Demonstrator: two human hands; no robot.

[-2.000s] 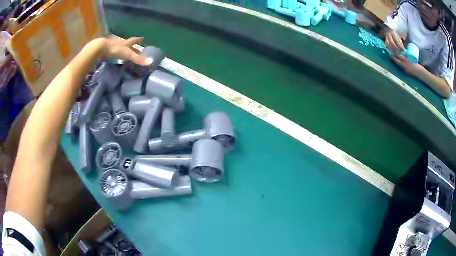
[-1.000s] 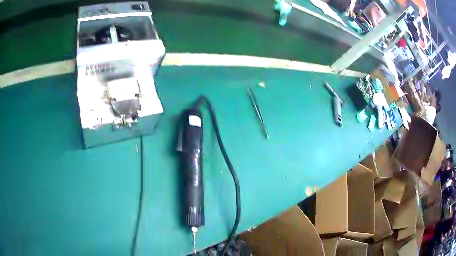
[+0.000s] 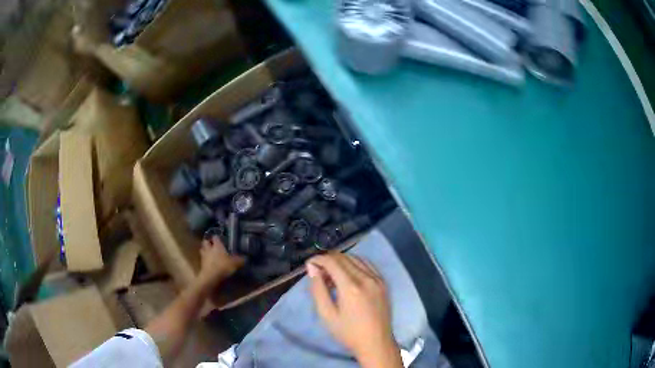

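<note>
Many dark grey handheld fans (image 3: 286,183) lie piled in an open brown cardboard carton (image 3: 159,215) below the bench edge. My left hand (image 3: 219,260) reaches into the near left corner of the carton, with its fingertips at the fans. The fingers are blurred and partly hidden, so whether they grip a fan cannot be told. My right hand (image 3: 352,298) is above my lap, just outside the carton's near edge, with fingers bent and apart and nothing in it.
More grey fans (image 3: 460,36) lie on the green bench top (image 3: 531,208) at the upper right. Other open cartons (image 3: 80,198) stand at the left. Another carton (image 3: 179,57) with dark parts is at the upper left.
The view has swung from the bench tools down to the carton. Two seconds ago my left hand was at the fans on the bench; now it is in the carton. My right hand has come into view.
</note>
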